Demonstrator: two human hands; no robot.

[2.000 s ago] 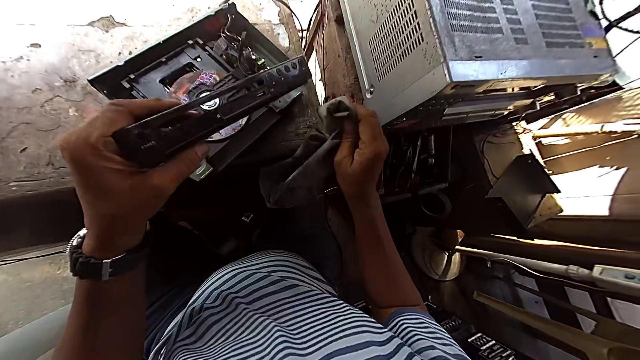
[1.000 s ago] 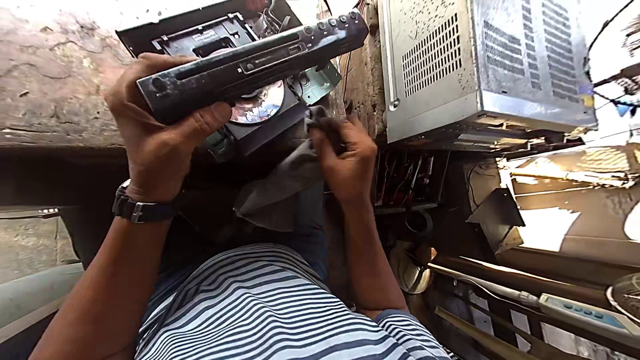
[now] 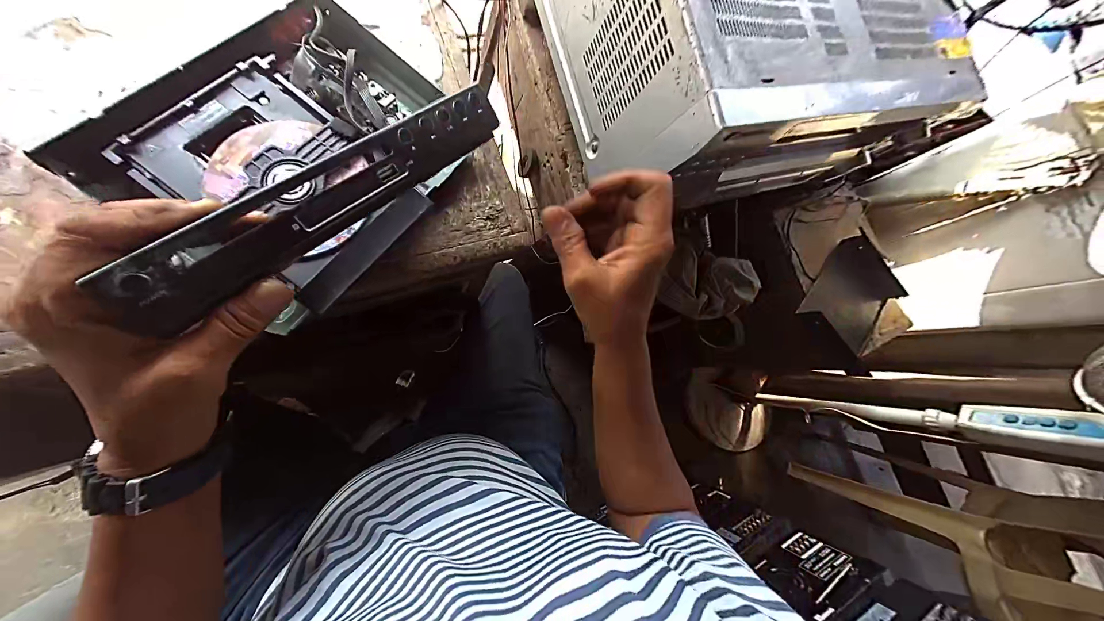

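Note:
My left hand (image 3: pixel 147 319) grips the left end of a long black plastic front panel (image 3: pixel 319 207) of a disc player, which slants up to the right. Behind the panel lies the opened disc player (image 3: pixel 95 129), its metal case showing wires and a disc drive. A shiny disc (image 3: pixel 250 155) sits in the drive, partly covered by the panel and my fingers. My right hand (image 3: pixel 617 246) is raised at the bench edge, right of the panel, with its fingers curled and nothing seen in it. A grey cloth (image 3: pixel 711 285) hangs or lies just beyond it, below the metal case.
A worn wooden bench (image 3: pixel 483 216) bears the player and a large vented metal case (image 3: pixel 707 78) at the upper right. A bent dark sheet (image 3: pixel 854 293) stands at the right. Lower right are a white rod with a blue button panel (image 3: pixel 1035 423), a plastic chair (image 3: pixel 931 517) and circuit parts (image 3: pixel 811 561).
The grey cloth that was in my right hand has left it. My right hand has moved right, away from the panel. My left hand still holds the panel.

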